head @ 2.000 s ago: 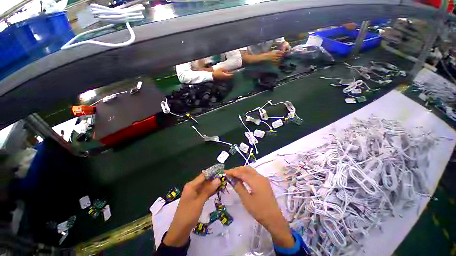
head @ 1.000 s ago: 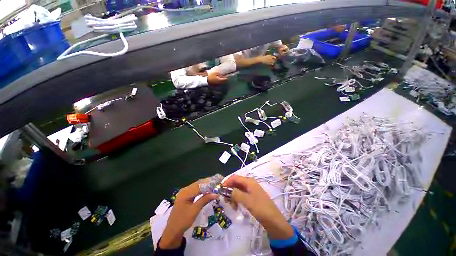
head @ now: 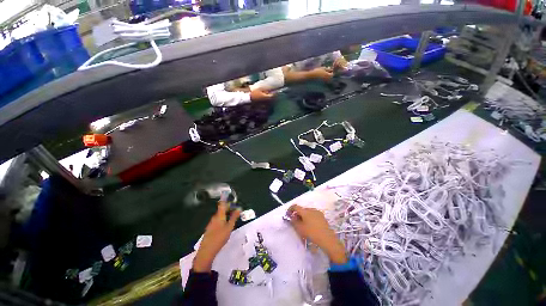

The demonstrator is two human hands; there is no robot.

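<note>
My left hand reaches over the green belt, its fingertips closed on a small green circuit board. A blurred white cable loop is just beyond them and a white rectangular piece lies to their right. My right hand is over the near white sheet, fingertips pinched together; a small pale bit shows there, but whether it is gripped is unclear. Several circuit boards with yellow parts lie on the sheet between my wrists. A large tangled heap of white cables is at the right.
Joined cables and boards lie on the green belt beyond my hands. More boards and white pieces are at left. A red box with a dark top, black parts, another person's hand and a grey overhead shelf are beyond.
My hands were together over the sheet, working on a silvery piece, and are now apart. My left hand has moved forward and left over the belt; my right hand has shifted slightly right.
</note>
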